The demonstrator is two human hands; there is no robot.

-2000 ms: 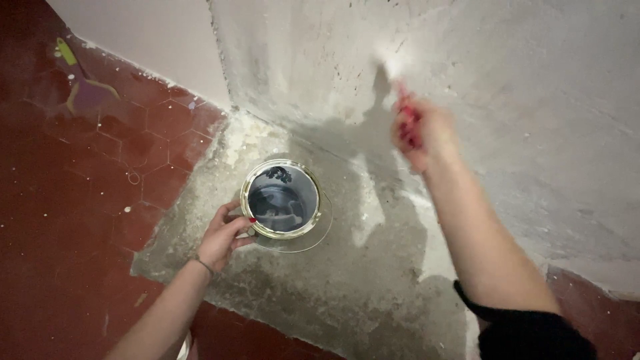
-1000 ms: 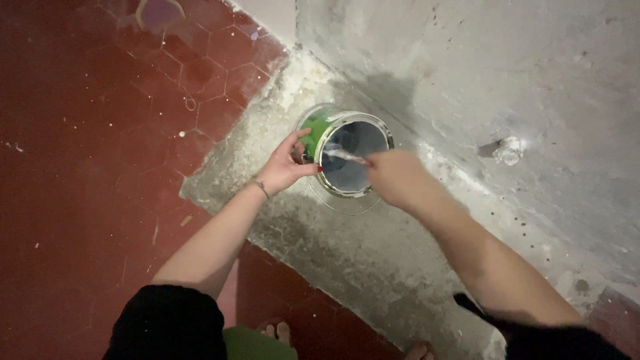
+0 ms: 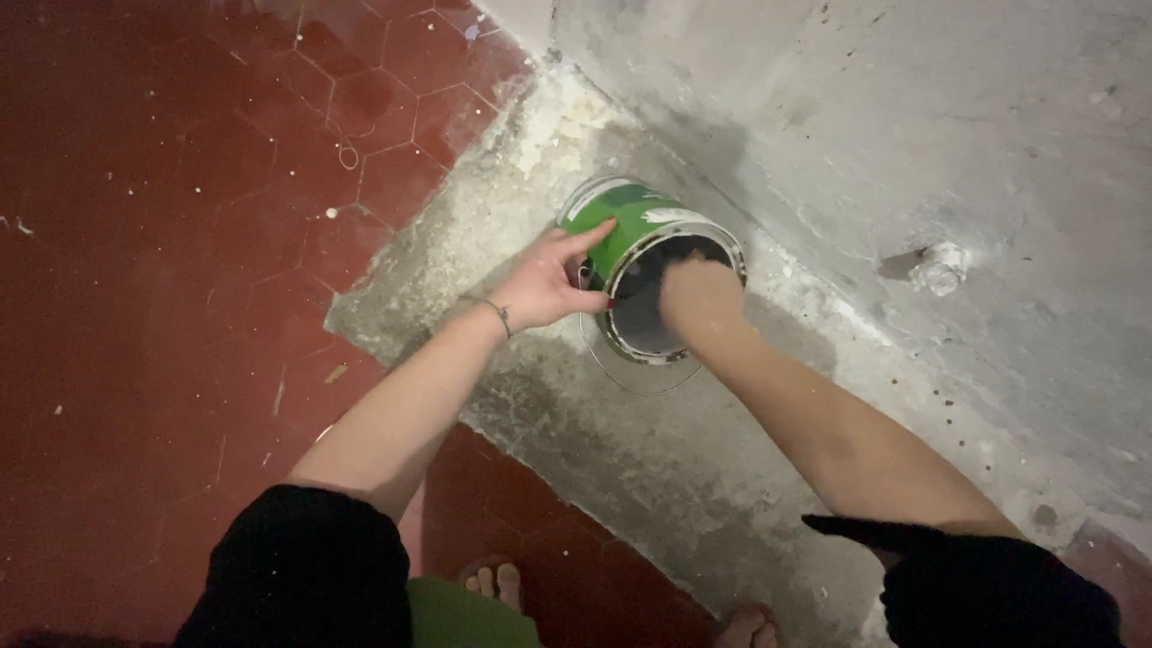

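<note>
A green metal paint can point(image 3: 630, 216) with a paint-marked rim and dark inside leans toward me on the bare concrete strip. My left hand point(image 3: 553, 279) grips its left side, thumb at the rim and fingers along the green wall. The can's thin wire handle point(image 3: 621, 382) hangs below it. My right hand point(image 3: 706, 292) reaches into the mouth of the can, slightly blurred. Its fingers are hidden inside, so what they hold cannot be seen.
A rough grey wall point(image 3: 900, 135) rises close on the right, with a whitish lump point(image 3: 940, 268) sticking out. Red hexagonal floor tiles point(image 3: 207, 225) border the concrete point(image 3: 558, 432) on the left. Bare feet point(image 3: 495, 580) are at the bottom.
My right hand has come from the wall down into the can; earlier it held a red-handled thing. The can, upright at first, is now tilted in my left hand. The view has shifted.
</note>
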